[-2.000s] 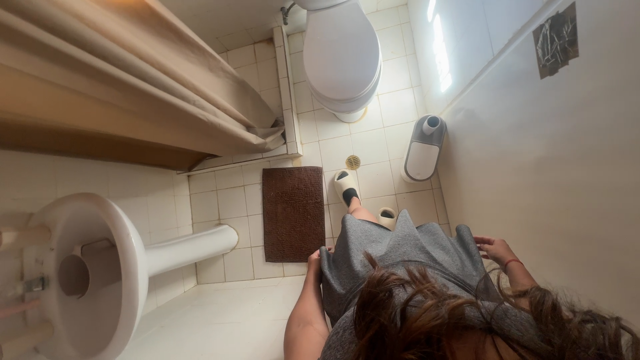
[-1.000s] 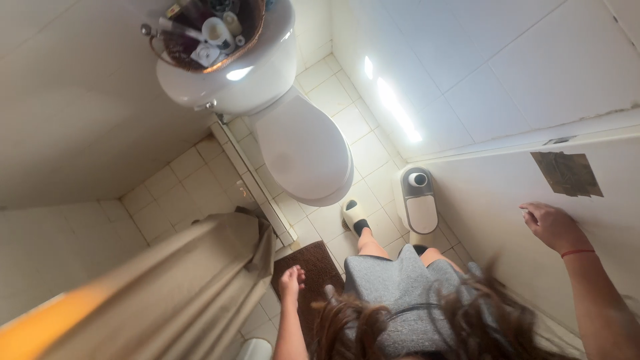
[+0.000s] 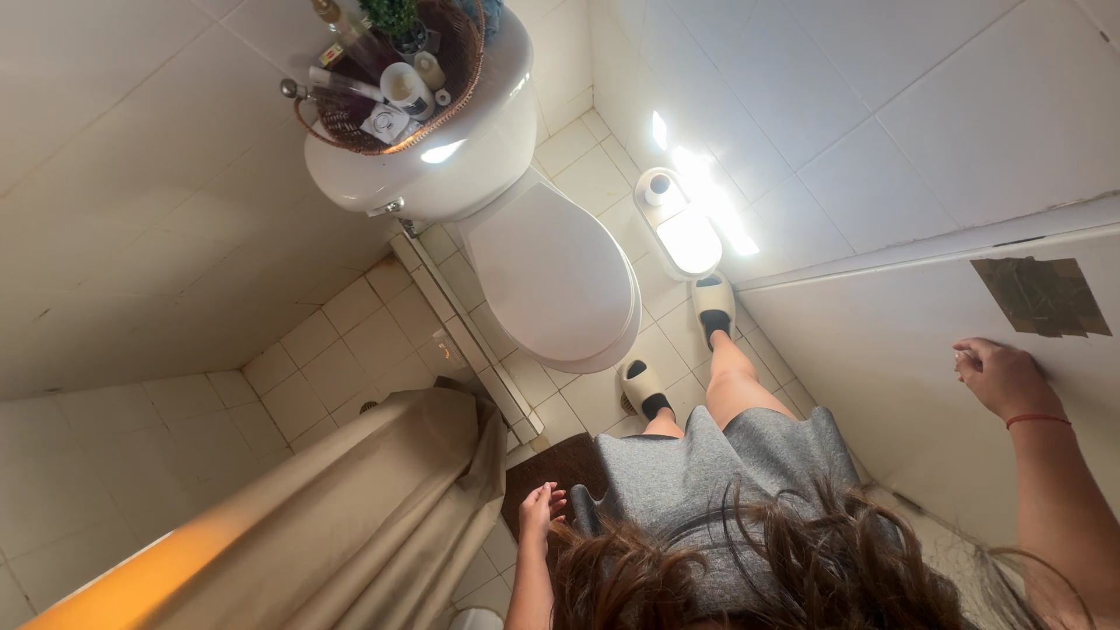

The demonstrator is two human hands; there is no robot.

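My left hand (image 3: 541, 510) hangs beside the grey dress (image 3: 726, 464), over the brown mat (image 3: 560, 472); it holds nothing and its fingers are slightly bent. At the right, my right hand (image 3: 1002, 376), with a red string on the wrist, is raised near the white door-like panel (image 3: 892, 350), just below a patch of brown tape (image 3: 1041, 296). Its fingers are curled, and whether they hold anything cannot be made out. The closed toilet (image 3: 560, 280) stands in front of me, with a wicker basket (image 3: 477, 74) of bottles, jars and a small plant on its tank.
A grey and white toilet brush and bin unit (image 3: 678, 223) stands by the tiled wall, touching or close to my right slipper (image 3: 713, 302). My left slipper (image 3: 643, 385) is near the toilet's front. The beige shower curtain (image 3: 376, 516) hangs at left beside a raised tiled curb (image 3: 472, 341).
The view has swung toward the toilet tank. Both hands have left the dress's sides, and my right hand has risen beside the panel. My right foot now stands close to the brush unit.
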